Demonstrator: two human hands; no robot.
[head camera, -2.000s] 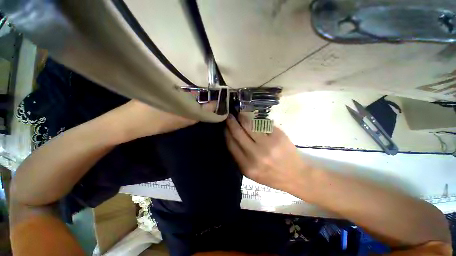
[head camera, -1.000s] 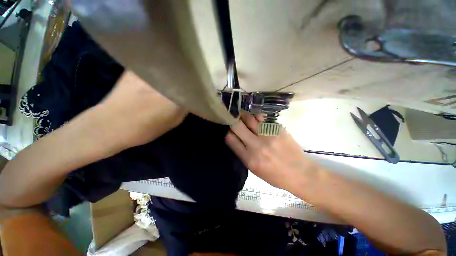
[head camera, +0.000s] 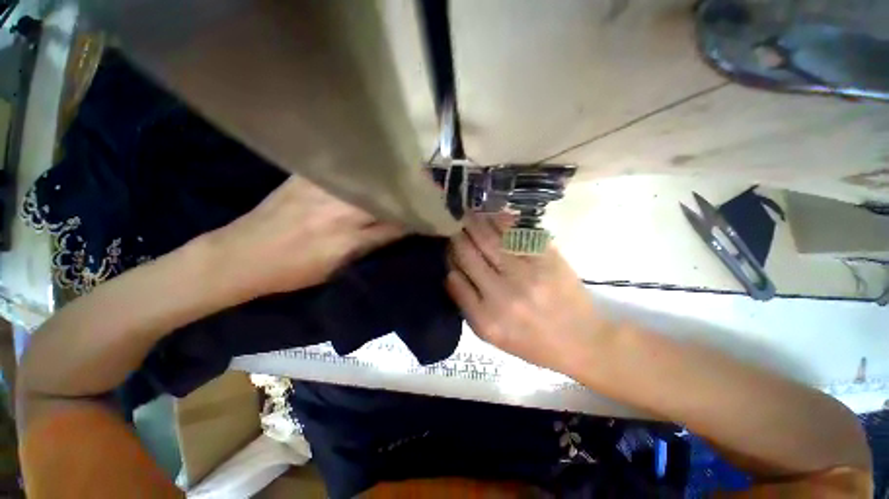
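Note:
A dark garment piece (head camera: 390, 292) lies on the machine bed and table, with cream scroll embroidery at its left edge. My left hand (head camera: 327, 229) rests on the cloth, its fingertips hidden behind the machine head. My right hand (head camera: 507, 283) is at the cloth's right edge beside the tension dial (head camera: 526, 241), its fingers bent against the cloth near the needle area. The sewing machine's cream head (head camera: 604, 107) covers the upper view. The presser foot and stitching point are hidden.
Thread snips (head camera: 726, 246) and a dark cloth scrap (head camera: 753, 222) lie on the bed at right. Measuring tape marks (head camera: 468, 367) run along the table's front. Below are an open carton (head camera: 216, 424) with cream cloth, dark embroidered cloth (head camera: 468, 443) on the lap, and something blue (head camera: 716, 475).
The cloth between my hands has bunched up and drawn back from the table's front edge, uncovering more tape marks. My left hand shows more beside the machine head. My right hand stays near the dial.

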